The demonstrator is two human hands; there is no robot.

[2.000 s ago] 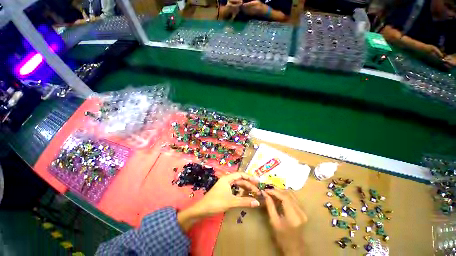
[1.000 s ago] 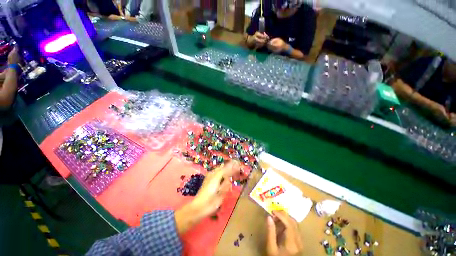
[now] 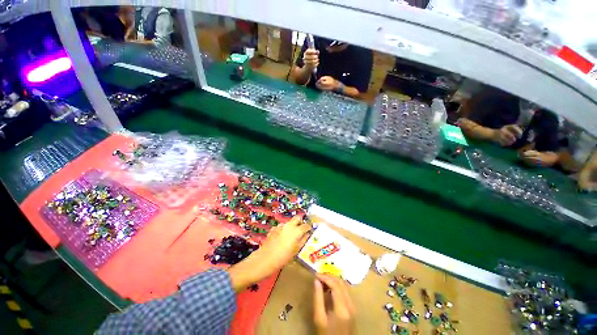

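My left hand (image 3: pixel 283 243) reaches to the right end of the pile of small green and silver board modules (image 3: pixel 258 199); its fingertips are at the pile's edge, and whether they grip a piece cannot be told. My right hand (image 3: pixel 334 304) is over the tan board (image 3: pixel 373 307), just below the white card (image 3: pixel 343 258) with its red label; its fingertips are close together and I cannot tell if they hold anything. The heap of black plastic parts (image 3: pixel 231 250) lies on the red mat (image 3: pixel 167 262) behind my left forearm. A few dark bits (image 3: pixel 285 311) lie left of my right hand.
Joined units (image 3: pixel 406 304) are scattered at right on the board, near a small white bottle (image 3: pixel 387 263). A pink-purple tray (image 3: pixel 98 216) of parts and clear blister trays (image 3: pixel 173 160) are at left. Seated people work across the green bench (image 3: pixel 327 170); a shelf hangs above.
From the first frame, my hands have parted; the left has moved from beside the right to the module pile. Since the second, the view has shifted and the shelf shows above.
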